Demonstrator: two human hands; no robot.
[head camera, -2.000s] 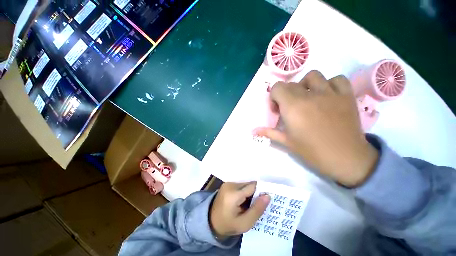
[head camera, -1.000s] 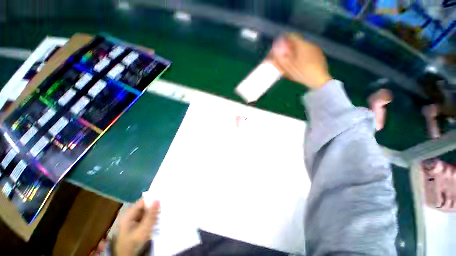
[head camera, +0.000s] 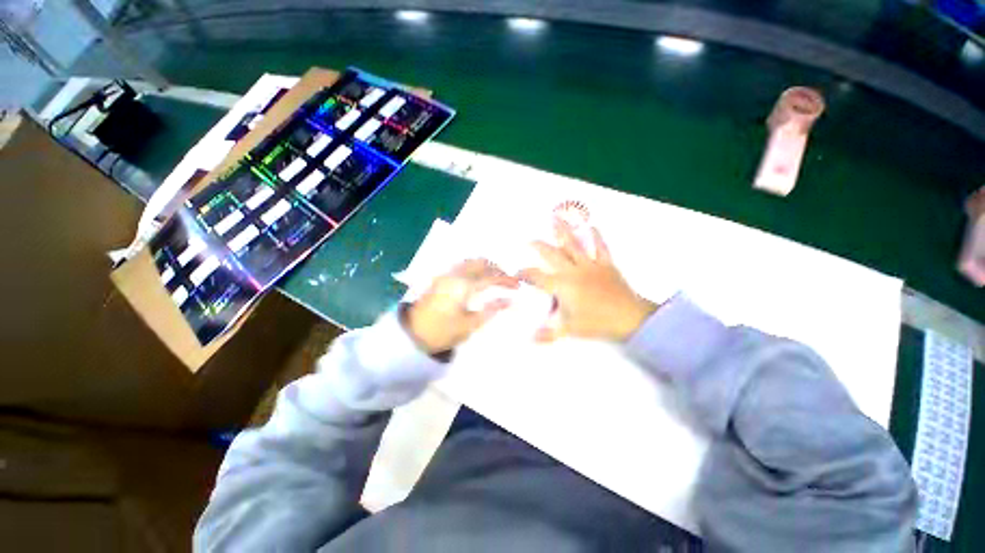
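Note:
My left hand (head camera: 445, 310) and my right hand (head camera: 592, 292) are close together over the white work sheet (head camera: 756, 313). The slotted head of a pink fan (head camera: 571, 212) shows at my right fingertips; that hand covers its handle. Another pale pink piece (head camera: 547, 324) shows below my right palm, blurred. My left fingers are bent around something pale, and a white paper edge (head camera: 432, 251), probably the label sheet, sticks out beyond them. No print on it can be read. Whether a label is at the fingertips is hidden.
Beyond the sheet, a pink fan (head camera: 787, 140) lies on the green belt (head camera: 626, 119), with another cut off at the right edge (head camera: 974, 243). A printed label sheet (head camera: 943, 432) lies at right. Black shiny printed sheets (head camera: 292, 200) on cardboard lie left. Large brown cartons (head camera: 65, 292) stand far left.
My right hand has come back from over the belt, where it held a pale oblong, to the white sheet. My left hand has moved up and right beside it. The camera view has shifted.

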